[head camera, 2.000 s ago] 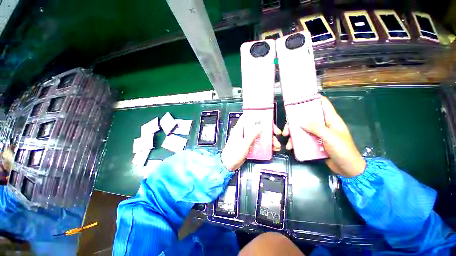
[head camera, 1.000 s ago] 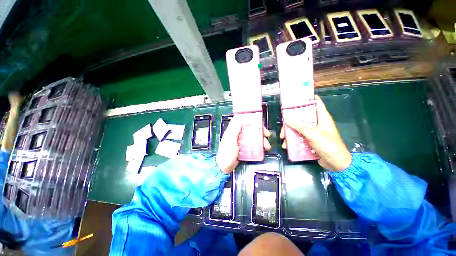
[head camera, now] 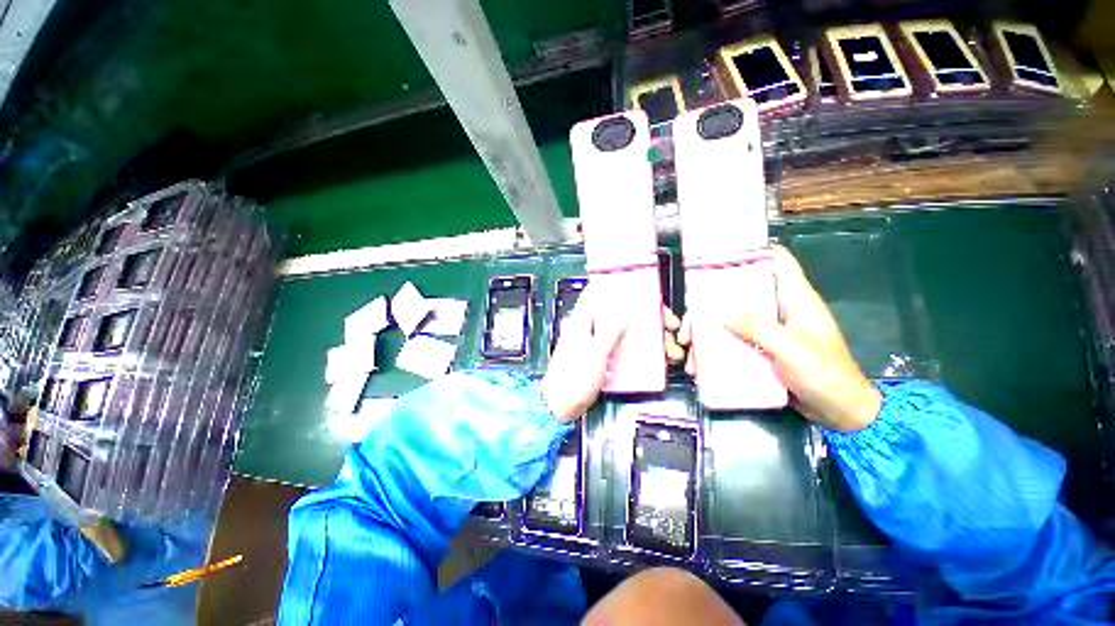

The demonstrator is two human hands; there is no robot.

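Note:
My left hand [head camera: 585,355] holds an open pink flip phone [head camera: 618,202] by its lower half. My right hand [head camera: 801,349] holds another open pink flip phone [head camera: 721,184] the same way. Both phones stand nearly upright side by side, with a round dark disc at each top end and a hinge line across the middle. Their upper halves look white and washed out. Below them a clear blister tray [head camera: 764,489] holds dark-faced phones, one of them [head camera: 664,483] below my hands and another [head camera: 507,318] left of my left hand.
Small white rectangles [head camera: 426,355] lie loose at left. Stacked clear trays [head camera: 159,355] stand at the left edge. A row of gold-framed phones [head camera: 869,61] lies at the back. A grey metal post [head camera: 483,116] rises behind. A person's blue sleeve [head camera: 49,550] is at lower left.
Against one second ago, the view has shifted slightly. Both phones remain held open, with the right phone's lower half now looking whiter. A person's arm at the left edge has moved lower.

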